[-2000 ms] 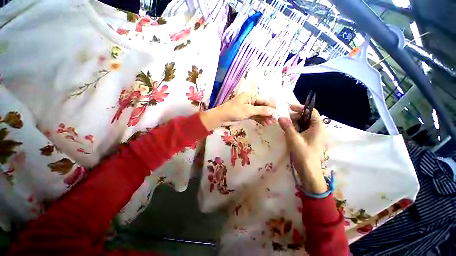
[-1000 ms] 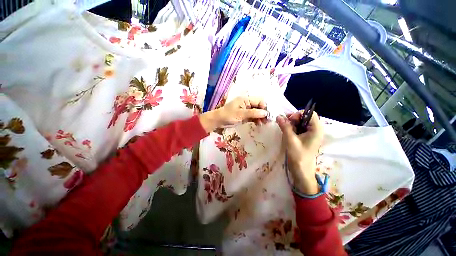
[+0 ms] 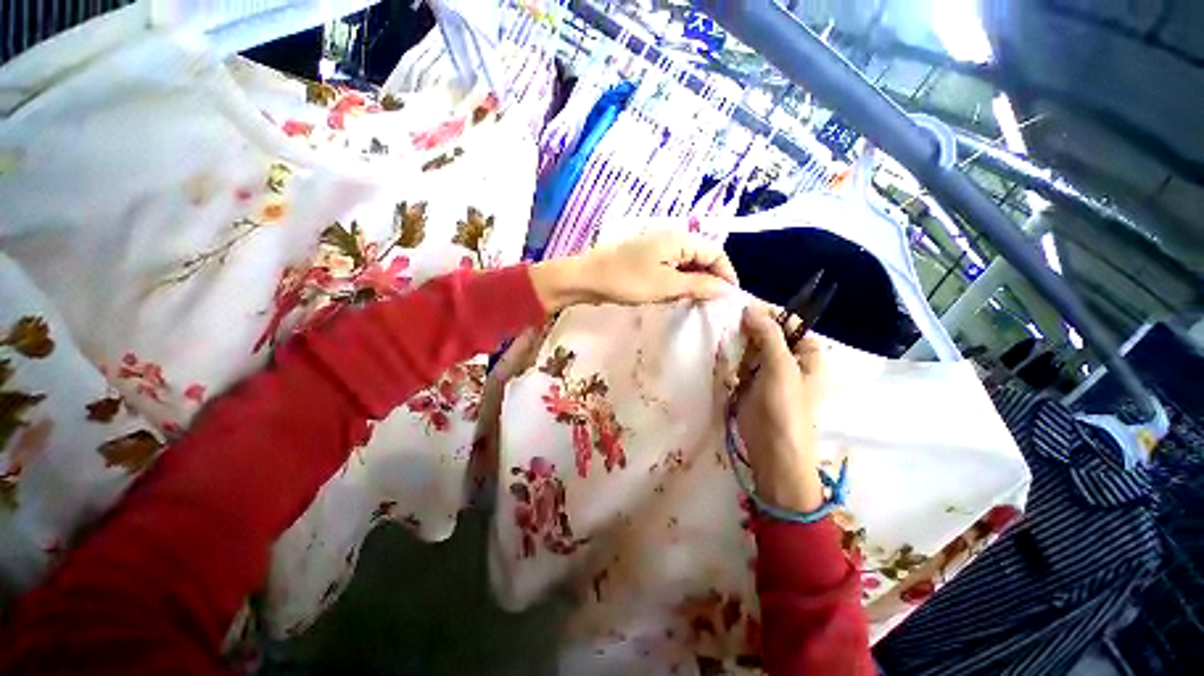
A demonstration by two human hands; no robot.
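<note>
A white blouse with red-pink flowers point(image 3: 660, 396) hangs in front of me on a white plastic hanger point(image 3: 887, 238). My left hand point(image 3: 640, 271) pinches the blouse's cloth near the neck, fingers bent over the edge. My right hand point(image 3: 776, 383) is beside it, thumb and finger pinching the same cloth. It also holds small dark thread snips point(image 3: 803, 306) with the blades pointing up and away. A blue cord point(image 3: 825, 499) loops around my right wrist. The fingertips hide the exact spot they hold, and no loose thread can be made out.
Another floral blouse point(image 3: 145, 198) hangs at the left. A thick grey rail point(image 3: 911, 139) slants overhead. Pink-lilac and white strips point(image 3: 647, 165) and a bright blue one point(image 3: 581, 145) hang behind. Striped dark garments point(image 3: 1043, 528) are at the right.
The view has shifted, so the blouse and hanger sit further left. My left hand has risen slightly and turned flatter over the cloth edge. My right hand still keeps the snips.
</note>
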